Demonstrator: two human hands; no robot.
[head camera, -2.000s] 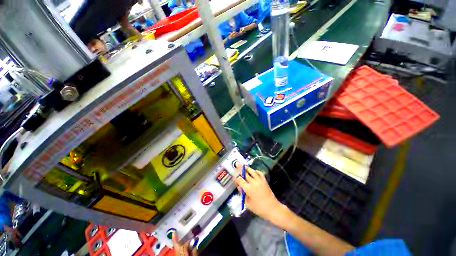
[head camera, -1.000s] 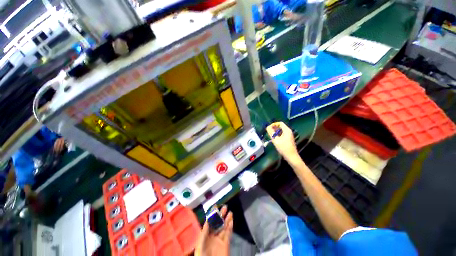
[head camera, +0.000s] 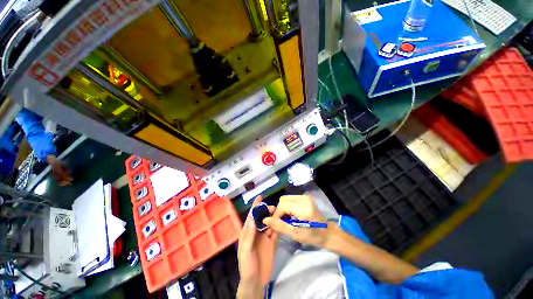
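My left hand (head camera: 252, 251) holds a small square part (head camera: 260, 216), dark side up, just below the press's front panel. My right hand (head camera: 301, 219) holds a blue pen-like tool (head camera: 307, 223) across its fingers, and its fingertips touch the part. Fingers hide some of the part's edges. The pneumatic press (head camera: 267, 157) stands ahead, with a pale plate (head camera: 244, 111) behind its yellow window. No part shows on that plate.
A red-orange tray (head camera: 196, 233) with parts and a white sheet lies left. Black trays (head camera: 391, 198) lie right and low. A blue box (head camera: 421, 52) bears a bottle. A crumpled white wad (head camera: 300, 174) sits at the panel edge. Another person's hand (head camera: 59, 170) shows far left.
The right hand has come from beside the press's right end down to the left hand, and now touches the part. The view has moved closer to the panel.
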